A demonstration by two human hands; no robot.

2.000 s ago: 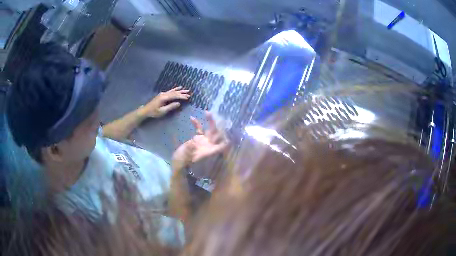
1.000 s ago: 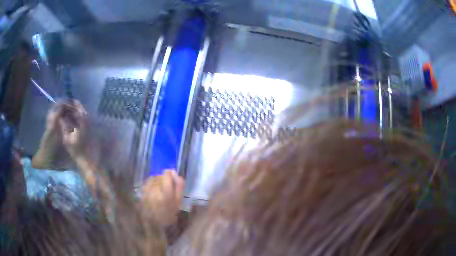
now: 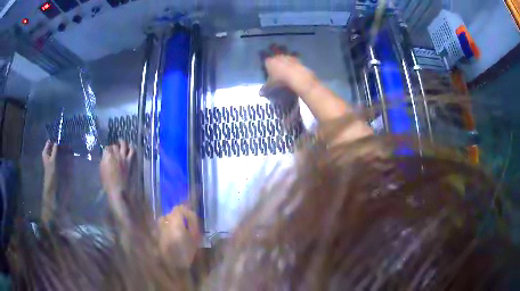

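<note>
Dark small link-shaped parts (image 3: 245,131) lie in rows on the silver bed (image 3: 228,187), right of the thick blue roller (image 3: 174,113). My right hand (image 3: 282,69) reaches in from the right over the bed, above the rows. Its fingers are blurred, and I cannot tell if it holds anything. My left hand (image 3: 179,227) is at the lower end of the blue roller. It looks curled, but it is blurred and its fingertips are unclear. Hair covers much of the lower picture.
Another person's hands (image 3: 117,165) are on the bed at left, by a shiny clear film (image 3: 88,113) and more dark parts (image 3: 74,128). A second blue roller (image 3: 394,91) with chrome rods stands at right. A white-and-orange box (image 3: 450,37) is beyond it. Red indicators (image 3: 45,7) show upper left.
My right hand has come into view over the bed. My left hand remains by the roller's lower end. The other person's hands have separated. The view has swung right since the earliest frame.
</note>
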